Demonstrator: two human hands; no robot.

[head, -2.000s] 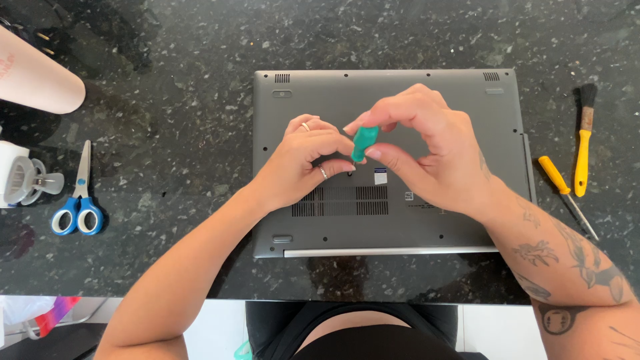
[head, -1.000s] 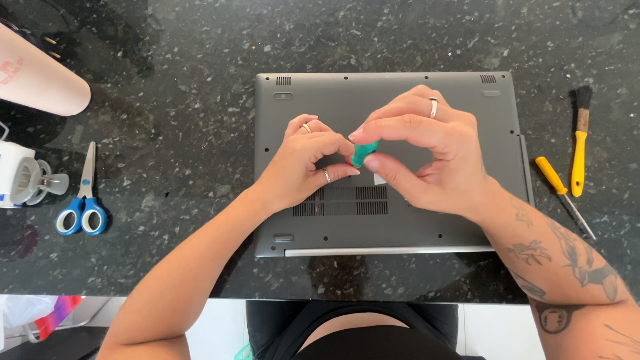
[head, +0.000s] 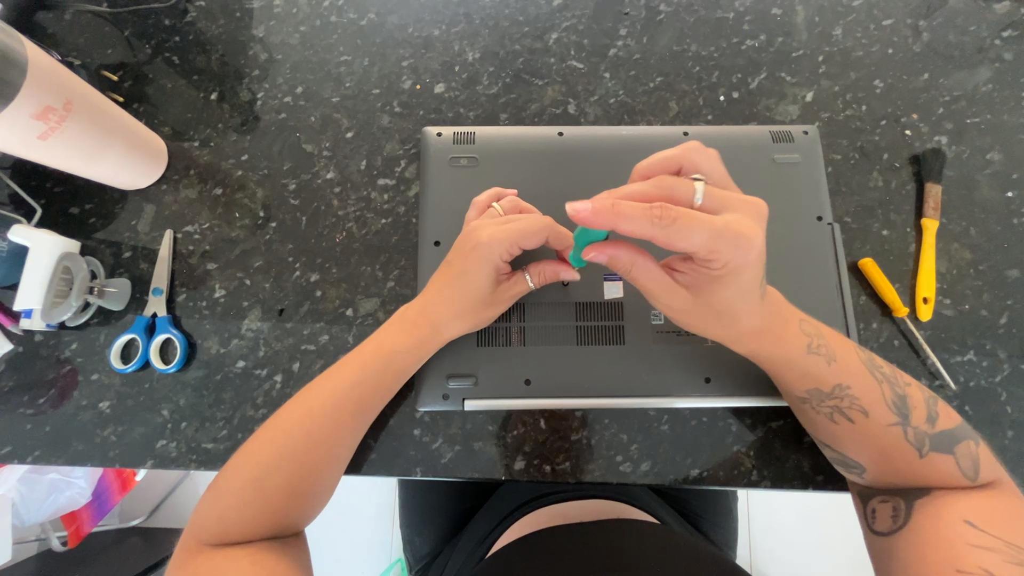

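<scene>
A grey laptop point(head: 496, 192) lies with its underside up, its vents and screw holes showing. Over its middle, my right hand point(head: 688, 240) grips a small green handle point(head: 588, 240), likely a screwdriver's, between thumb and fingers. My left hand point(head: 508, 260) is at the lower end of that handle, thumb and index finger pinched around it. The fingertips hide whatever is below the green part, near a screw hole. Right of the laptop lie a yellow-handled screwdriver point(head: 884, 288) and a yellow-handled brush point(head: 926, 264) with dark bristles.
Blue-handled scissors point(head: 152, 340) lie left of the laptop on the dark speckled stone counter point(head: 320, 72). Farther left are a pink tumbler point(head: 80, 120), a white object point(head: 36, 276) and a grey translucent hair claw clip point(head: 76, 290). The counter's front edge runs below the laptop.
My right hand's fingers have shifted around the green handle, opening out more over it. My left hand stays at its lower end. The laptop and tools have not moved.
</scene>
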